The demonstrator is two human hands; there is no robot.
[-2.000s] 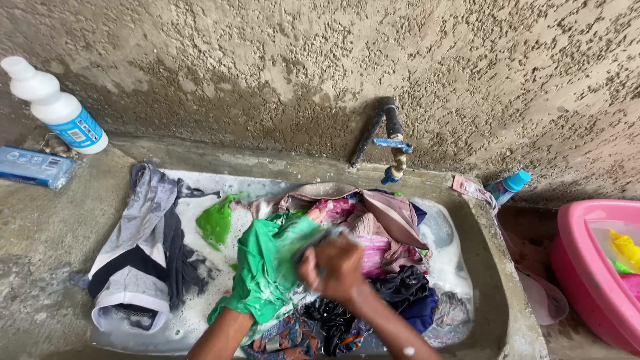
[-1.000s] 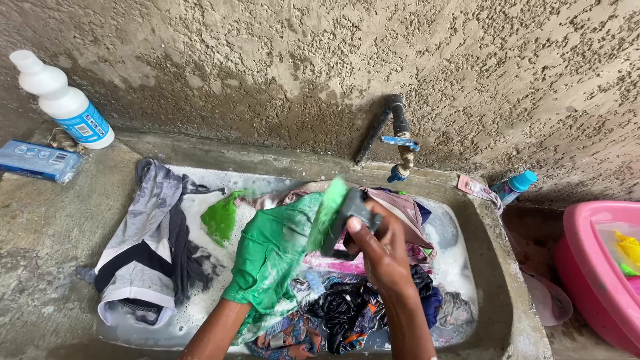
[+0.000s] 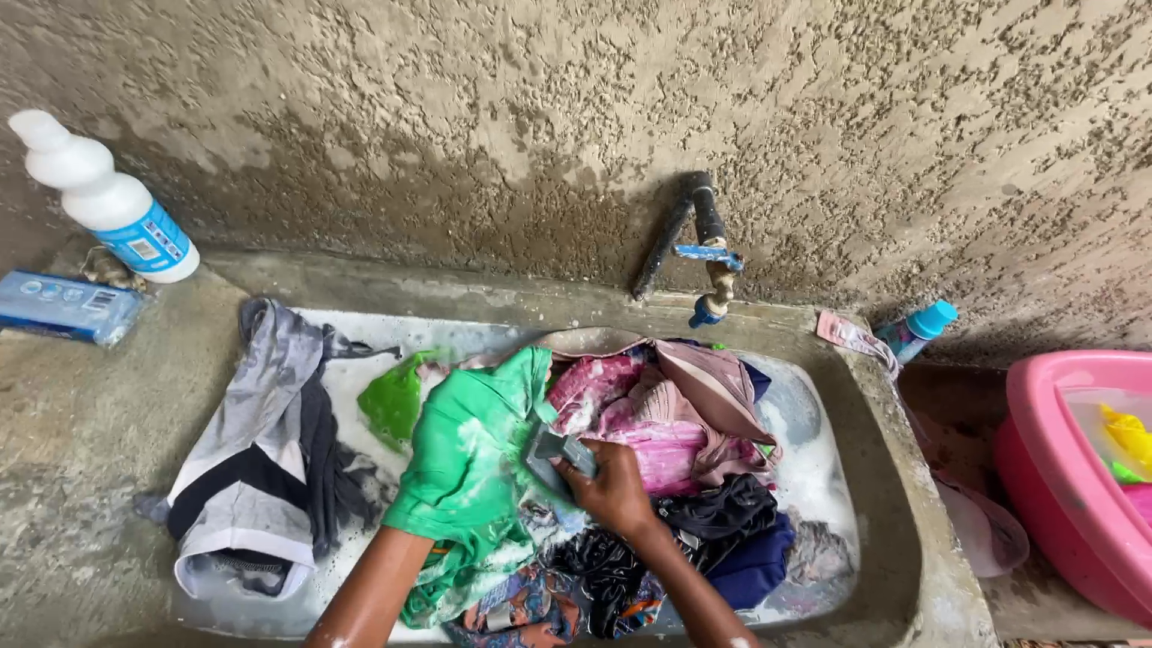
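My right hand (image 3: 612,486) grips a dark grey scrubbing brush (image 3: 558,459) by its back, its bristle side against a soapy green cloth garment (image 3: 477,441). Inside that garment is my left hand, hidden by the fabric from the wrist on; its fingers cannot be made out. Beneath and around both hands lies a pile of wet clothes: a pink garment (image 3: 666,450), a dusty-pink one with a wide band (image 3: 711,387), black cloth (image 3: 729,513) and navy cloth (image 3: 751,562). A bright green item (image 3: 393,400) floats in suds on the left.
The concrete sink (image 3: 886,504) has a tap (image 3: 715,279) above its back rim. A grey, black and white garment (image 3: 243,459) hangs over the left edge. White bottle (image 3: 117,202) and blue packet (image 3: 67,306) stand or lie left; blue-capped bottle (image 3: 918,328) and pink basin (image 3: 1035,450) are right.
A second ago the brush was raised with its green bristles showing; now it is down against the green cloth. My left hand remains inside the garment.
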